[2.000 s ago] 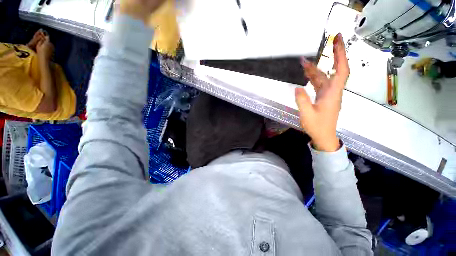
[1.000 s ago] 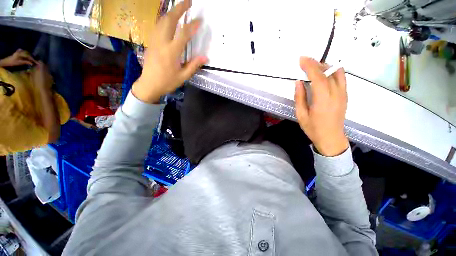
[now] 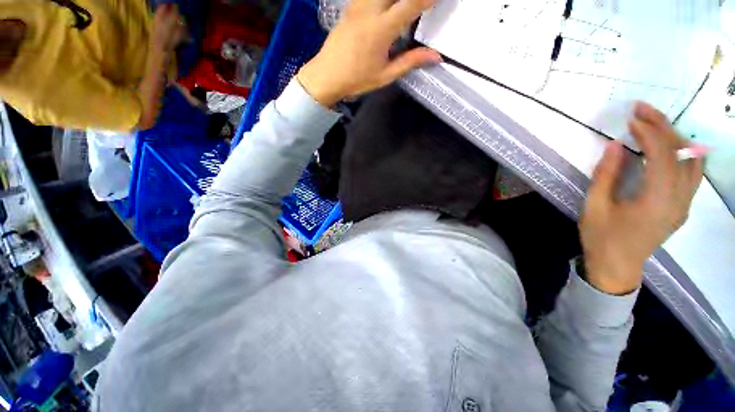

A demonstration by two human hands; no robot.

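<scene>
The white marking template (image 3: 596,72) lies on the table, with short dark slots and tiny dots. A thin dark rim of the cut fabric panel (image 3: 516,91) shows along its near edge. My left hand (image 3: 367,52) is at the template's left corner, fingers spread, its fingertips near the top edge of the picture. My right hand (image 3: 641,201) is over the near right edge of the template, fingers bent. A short whitish-pink marking pen (image 3: 693,151) is tucked between its fingers. Dark cloth (image 3: 415,161) lies on my lap.
The table's front edge carries a measuring tape (image 3: 500,145). Blue crates (image 3: 173,193) stand below left, beside a white bag (image 3: 109,165). A person in a yellow top (image 3: 76,68) is at upper left. Another bench edge (image 3: 56,249) runs down the far left.
The view has turned, so the template shows further right and the sewing machine is out of the picture. Both hands are down at the template, where earlier the left reached away and the right was raised.
</scene>
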